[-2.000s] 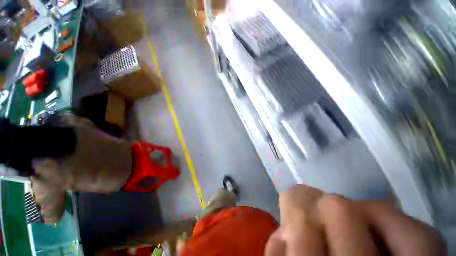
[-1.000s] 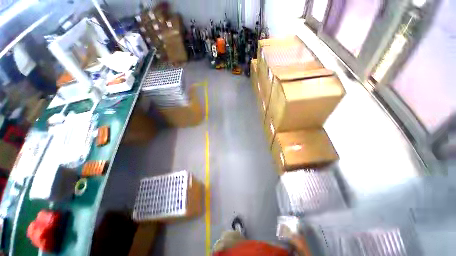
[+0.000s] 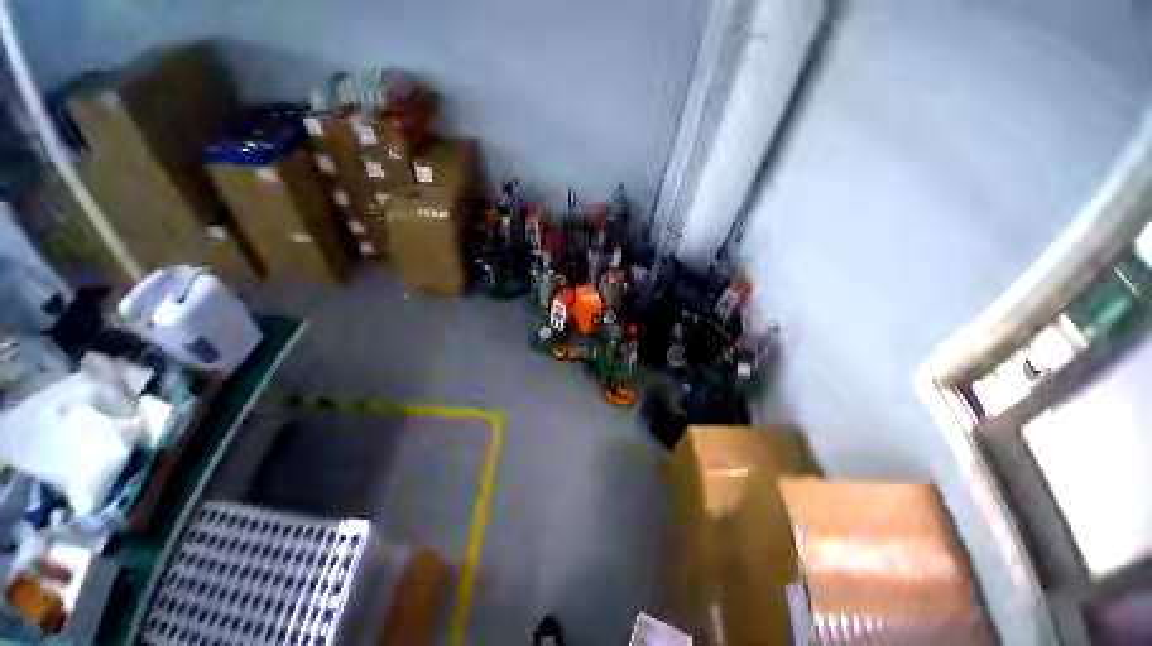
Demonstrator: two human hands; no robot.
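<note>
Neither of my hands shows in the head view. Nearest in front of me, a stack of white slotted trays (image 3: 259, 574) stands at the lower left beside the bench. A small pale flat thing (image 3: 660, 631) is cut off by the bottom edge, right of centre; what holds it is hidden. A dark shoe tip (image 3: 547, 630) shows at the bottom edge. The picture is somewhat blurred.
The green bench edge (image 3: 209, 442) with white items runs along the left. Large cartons (image 3: 872, 543) stand at the lower right, below a window. A yellow line (image 3: 480, 505) marks the floor. Black and orange equipment (image 3: 588, 309) and stacked cardboard boxes (image 3: 430, 234) stand by the wall.
The view has moved forward and up toward the far wall. The red stool, another person's arm and my hand seen earlier are out of view. The equipment and boxes look nearer.
</note>
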